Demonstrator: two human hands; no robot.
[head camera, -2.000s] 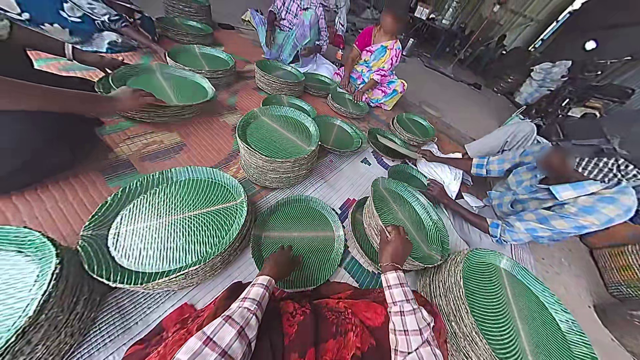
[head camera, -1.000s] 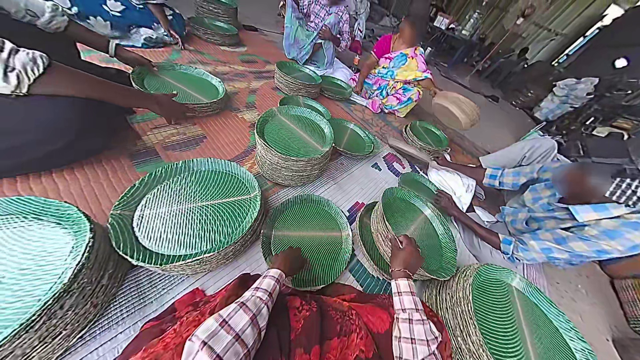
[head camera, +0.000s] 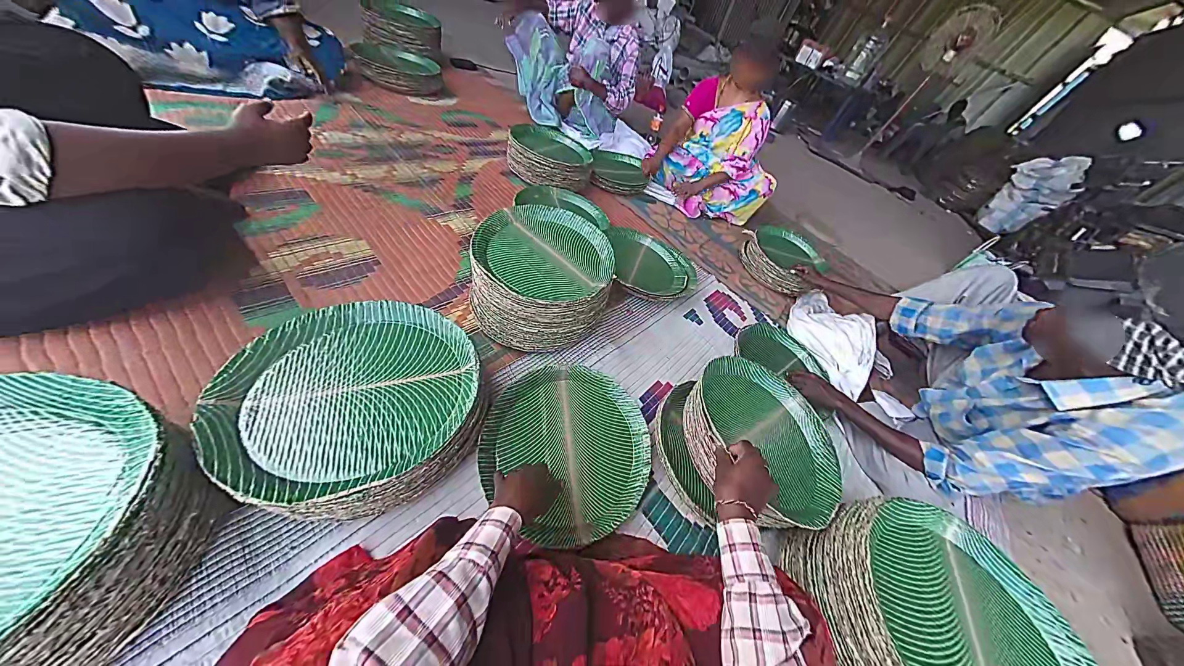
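Note:
Just in front of my lap lies a green leaf-patterned plate (head camera: 592, 425). My left hand (head camera: 528, 492) rests on its lower left part, fingers partly hidden; I cannot tell whether it grips the rim. My right hand (head camera: 743, 479) is at the lower edge of the top plates of a tilted stack (head camera: 772, 435), its fingers on the rim; whether they are closed on it is not clear. Another plate (head camera: 678, 444) shows under that stack's left side. A wide stack of the same plates (head camera: 347, 398) stands left of my left hand.
More plate stacks stand at the far left (head camera: 69, 490), ahead (head camera: 543, 268) and at the lower right (head camera: 962, 592). A co-worker in a checked shirt (head camera: 1045, 416) sits close on the right, one hand by a plate (head camera: 782, 350). Other people sit on the patterned mat (head camera: 370, 203).
The co-worker at the left has a hand off the plates; the stack that was under it is no longer in view there. My hands stay at about the same plates.

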